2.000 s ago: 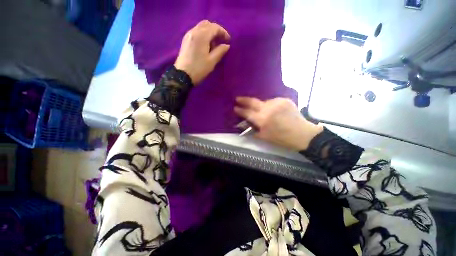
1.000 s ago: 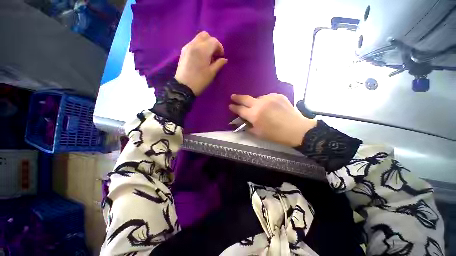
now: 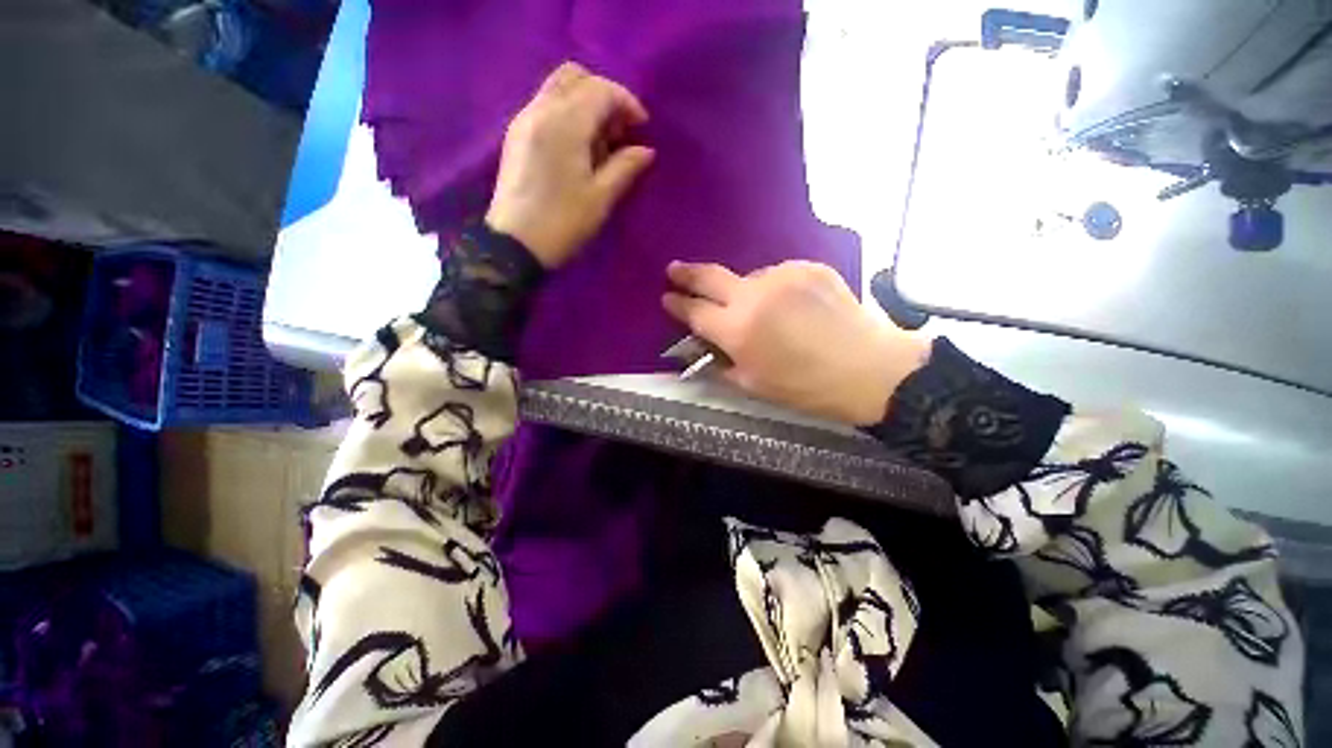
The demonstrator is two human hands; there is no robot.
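Note:
A stack of purple cut panels [image 3: 701, 161] with stepped left edges lies on the white table in front of me. My left hand [image 3: 567, 164] rests on the stack's left part, fingers curled, with a gap between thumb and index finger; no cloth shows pinched in it. My right hand [image 3: 801, 333] lies palm down over the stack's lower right, its fingertips on the cloth. It holds thread snips [image 3: 697, 360], whose pointed metal blades stick out below the fingers toward the table edge. Their handle is hidden under the hand.
A grey ruler-like strip [image 3: 730, 439] runs along the front table edge. More purple cloth [image 3: 570, 555] hangs below it. The sewing machine head [image 3: 1205, 81] is at the upper right, with a dark blue knob [image 3: 1255, 224]. A blue basket [image 3: 219, 344] stands at the left.
The view has shifted slightly. My left hand sits a little higher and further left in the picture. My right hand keeps nearly the same place with the snips.

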